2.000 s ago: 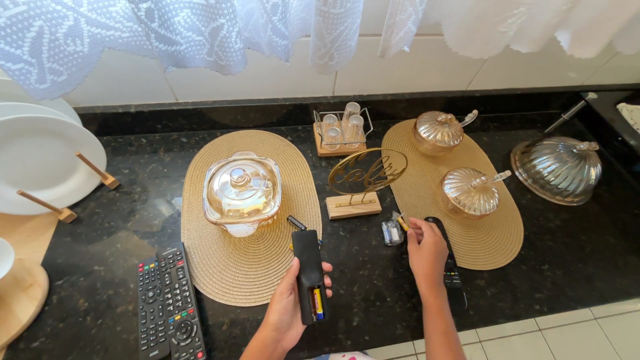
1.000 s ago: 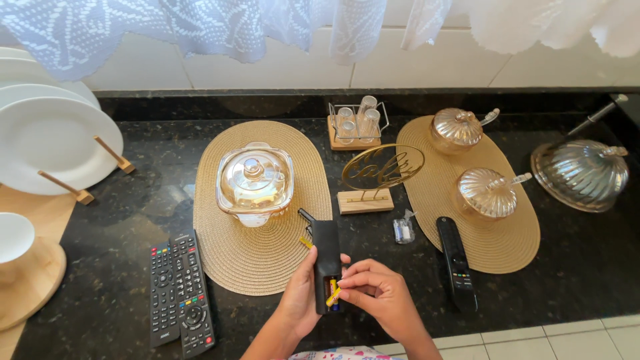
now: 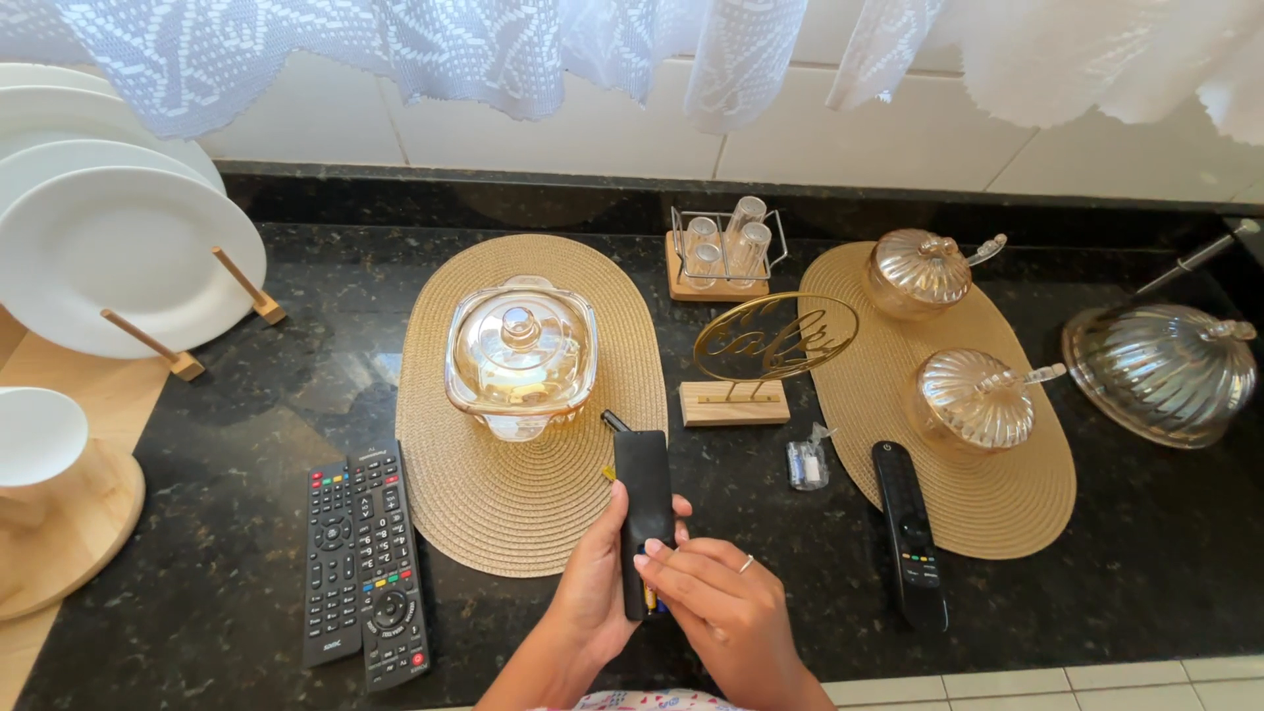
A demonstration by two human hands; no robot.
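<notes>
My left hand [image 3: 591,583] holds a black remote control [image 3: 644,484], its back up and its battery compartment uncovered at the near end. The fingertips of my right hand [image 3: 726,602], which wears a ring, press at that compartment. A battery [image 3: 651,599] with a gold-coloured end shows there; the rest is hidden by my fingers. Beyond the remote's far end, a small dark cylindrical item [image 3: 614,422] and a yellow piece [image 3: 609,473] lie on the woven placemat [image 3: 474,523]. A clear plastic packet with batteries [image 3: 808,464] is on the counter to the right.
Two remotes [image 3: 360,563] lie at left, another [image 3: 908,533] at right, partly on a second placemat [image 3: 1027,504]. Around stand a glass casserole [image 3: 520,346], a sign on a wooden base [image 3: 736,405], small glasses in a rack [image 3: 718,291], lidded glass bowls [image 3: 973,400], a glass dome [image 3: 1165,370] and plates [image 3: 128,257].
My right hand has moved left from beside the plastic packet to the remote's compartment. A yellow battery was in its fingers one second ago; now the fingers press at the compartment.
</notes>
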